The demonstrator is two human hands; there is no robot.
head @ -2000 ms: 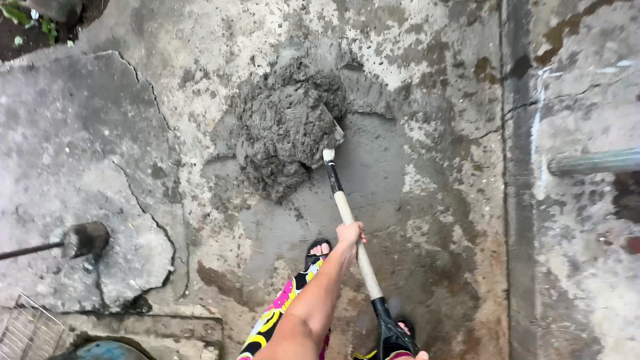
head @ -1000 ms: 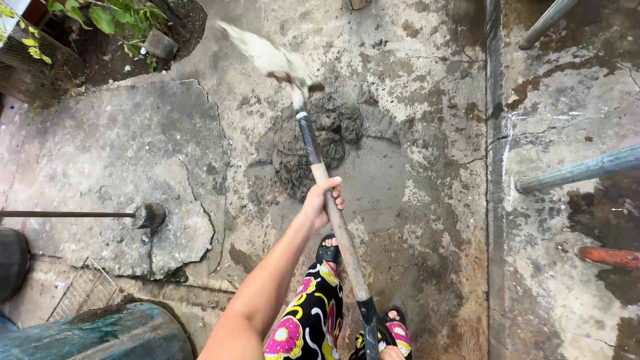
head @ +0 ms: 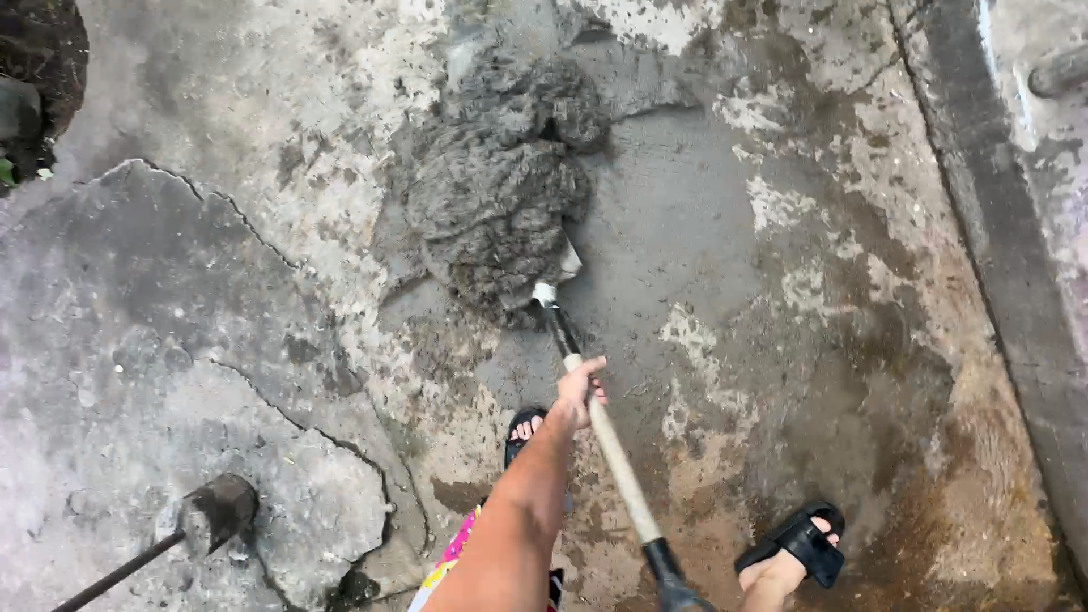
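Observation:
My left hand is closed around the pale wooden shaft of a shovel, just below its black upper socket. The blade is mostly hidden in a heap of wet grey mortar; a pale edge of it shows at the heap's lower right side. A thin smear of wet mortar covers the concrete to the right of the heap. The shaft slants down to a black handle end, cut off by the bottom edge. My right hand is out of view.
My feet in black sandals stand on either side of the shaft. A metal head on a thin rod lies at lower left on cracked concrete. At right a seam runs beside a concrete strip; soil borders the upper left.
The shovel blade was raised above the heap one second ago and is now down in the mortar. The heap looks broader and flatter. My right-side foot stands farther out.

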